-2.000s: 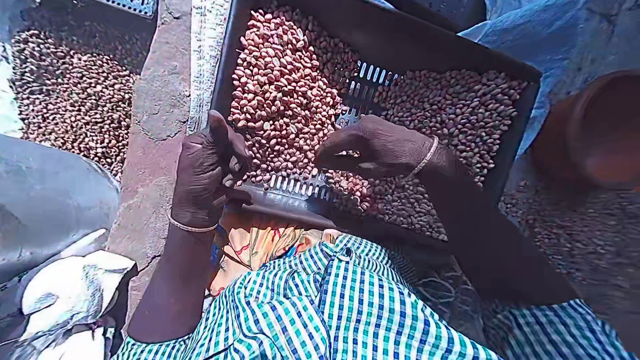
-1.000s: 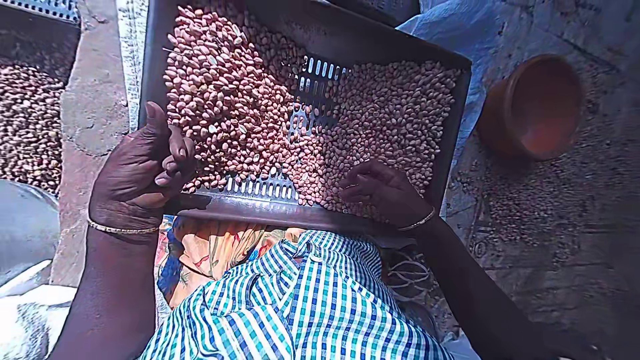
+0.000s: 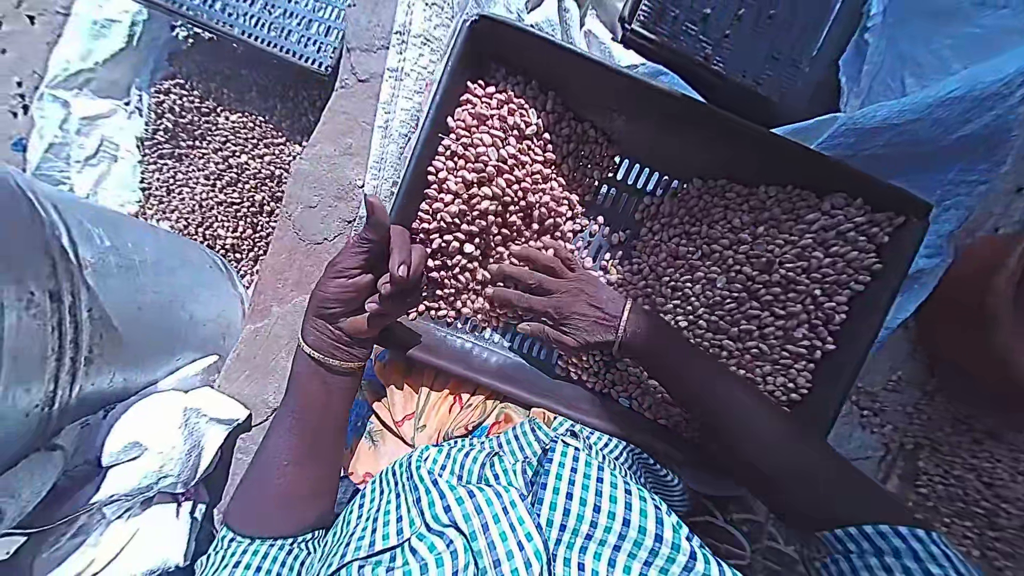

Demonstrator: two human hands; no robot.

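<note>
A dark plastic tray (image 3: 680,120) with a slotted bottom lies tilted across my lap, holding shelled peanuts. One pile of peanuts (image 3: 496,176) fills its left part, and another pile (image 3: 760,272) covers the right; bare slots show between them. My right hand (image 3: 560,300) rests palm down, fingers spread, on the lower edge of the left pile. At the tray's near left corner is my left hand (image 3: 376,280), its thumb raised and its fingers curled; whether it holds anything inside is hidden.
A large metal vessel (image 3: 112,304) stands at the left, beside a white cloth (image 3: 172,440). Beyond it, more peanuts (image 3: 216,168) lie near a slotted crate (image 3: 280,28). Another dark crate (image 3: 736,48) is at the top, and a clay pot (image 3: 980,320) at the right.
My right hand has moved left across the tray, from the right pile onto the left pile. My left hand remains at the tray's left side. The view has shifted.
</note>
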